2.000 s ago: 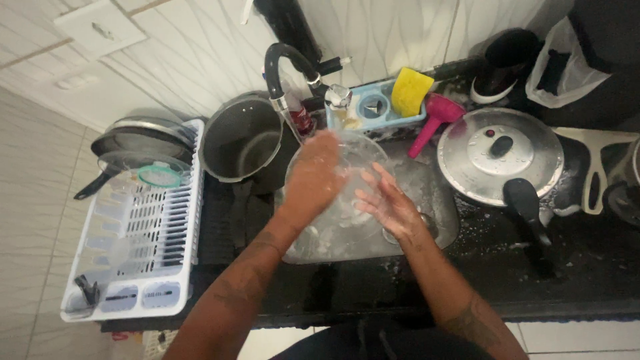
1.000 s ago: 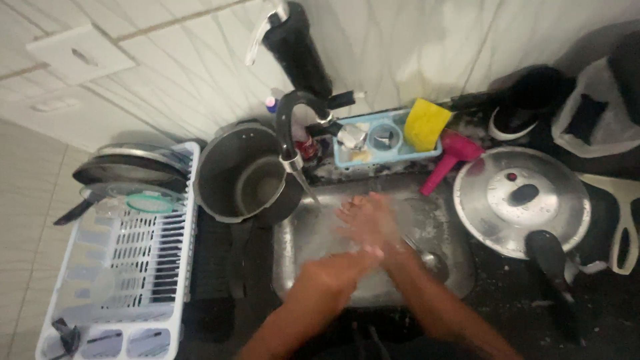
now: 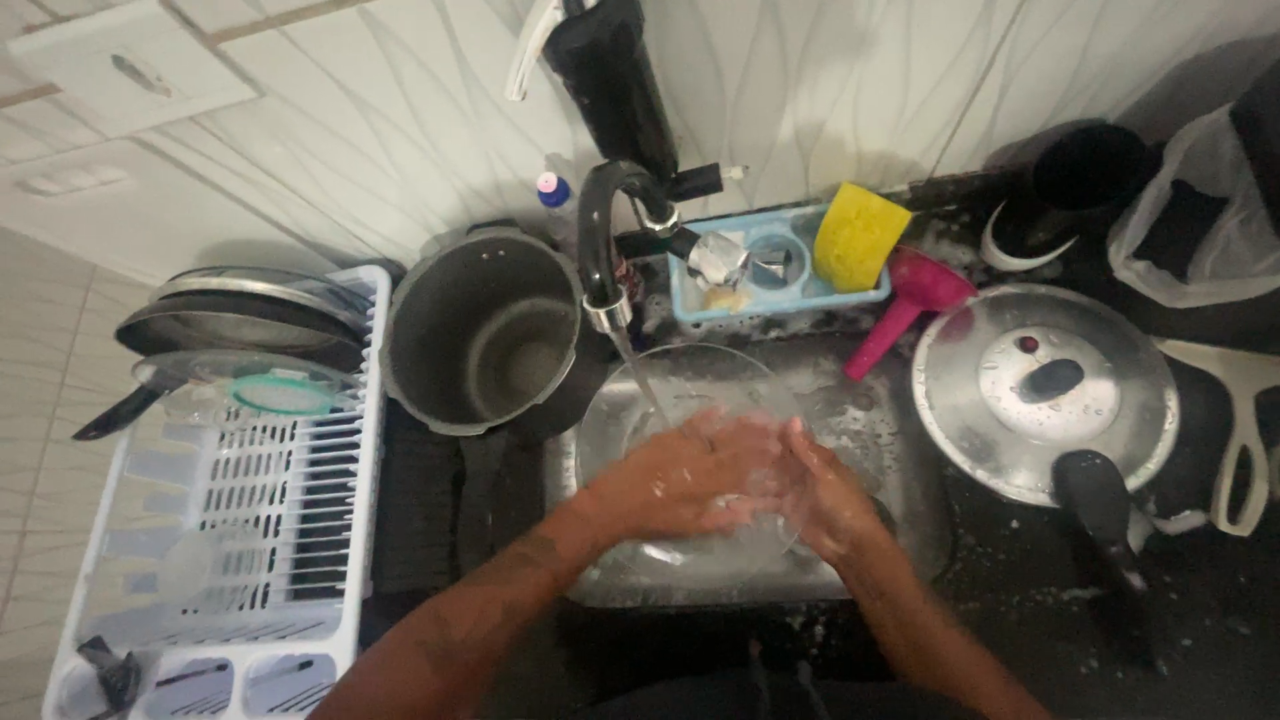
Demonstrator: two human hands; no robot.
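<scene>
Water runs from the black curved faucet [image 3: 612,240] into the stainless steel sink [image 3: 900,450]. A clear, round glass dish or lid [image 3: 620,440] lies in the basin beneath my hands; its exact kind is hard to tell. My left hand [image 3: 700,475] reaches over it with fingers spread and blurred, beside the water stream. Close against its fingertips is my right hand [image 3: 830,490], thumb raised, at the right part of the glass. Whether either hand grips the glass cannot be told. Both hands are wet.
Left of the sink stand a deep pot [image 3: 480,340] and a white dish rack [image 3: 365,480] with pans. Behind it is a blue caddy [image 3: 685,300] with a yellow sponge [image 3: 860,235]. A pink funnel-like utensil [image 3: 900,300] and a pressure cooker lid [image 3: 950,430] lie right.
My hands, together low over the basin a second ago, are now side by side above the clear glass piece. That piece shows more plainly now.
</scene>
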